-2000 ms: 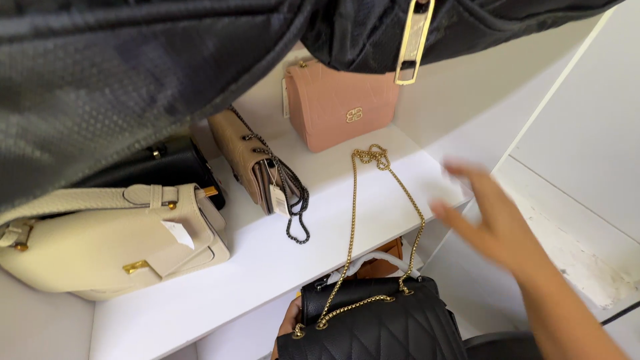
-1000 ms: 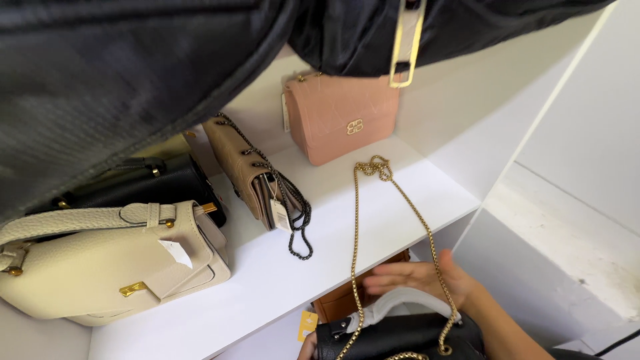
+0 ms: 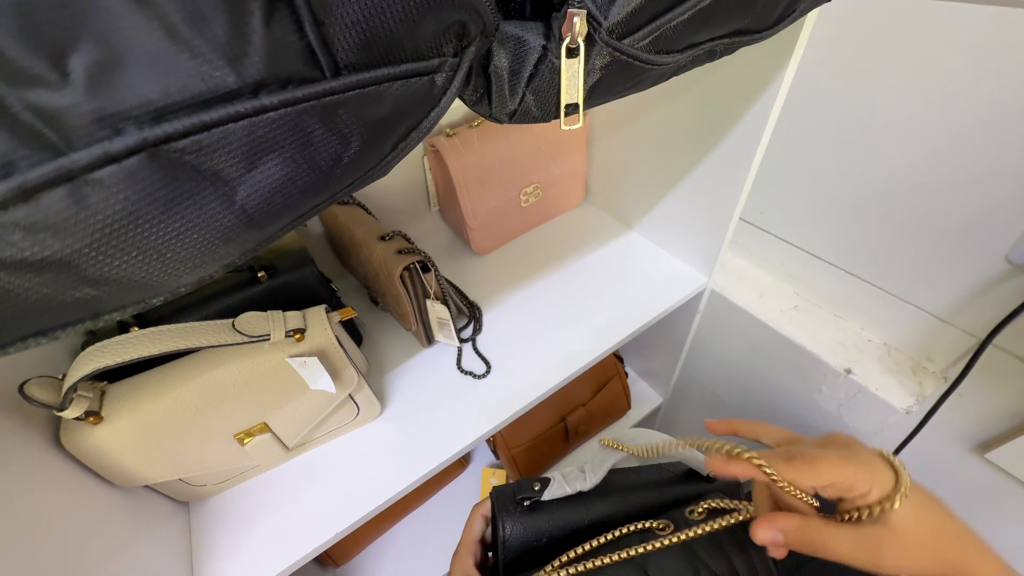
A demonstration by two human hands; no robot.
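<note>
At the bottom of the head view is a black quilted handbag (image 3: 640,528) with a gold chain strap (image 3: 640,540) and a handle wrapped in white material (image 3: 588,472). My left hand (image 3: 474,540) holds the bag at its left end; only part of the fingers shows. Above the bag's right side is my right hand (image 3: 816,480), palm turned inward. The gold chain runs across its fingers and loops round behind the thumb side near the wrist, slightly blurred. Whether the fingers grip the chain or it merely lies over them is hard to tell.
On the white shelf (image 3: 528,352) stand a cream handbag (image 3: 216,400), a black bag (image 3: 232,292), a taupe chain bag (image 3: 376,264) and a pink bag (image 3: 512,184). Brown bags (image 3: 568,416) lie below. A large black bag (image 3: 240,144) overhangs the top.
The gold chain, earlier stretched up over the shelf, has come down around my right hand. That hand was behind the chain a second ago and is now above the black handbag's right side.
</note>
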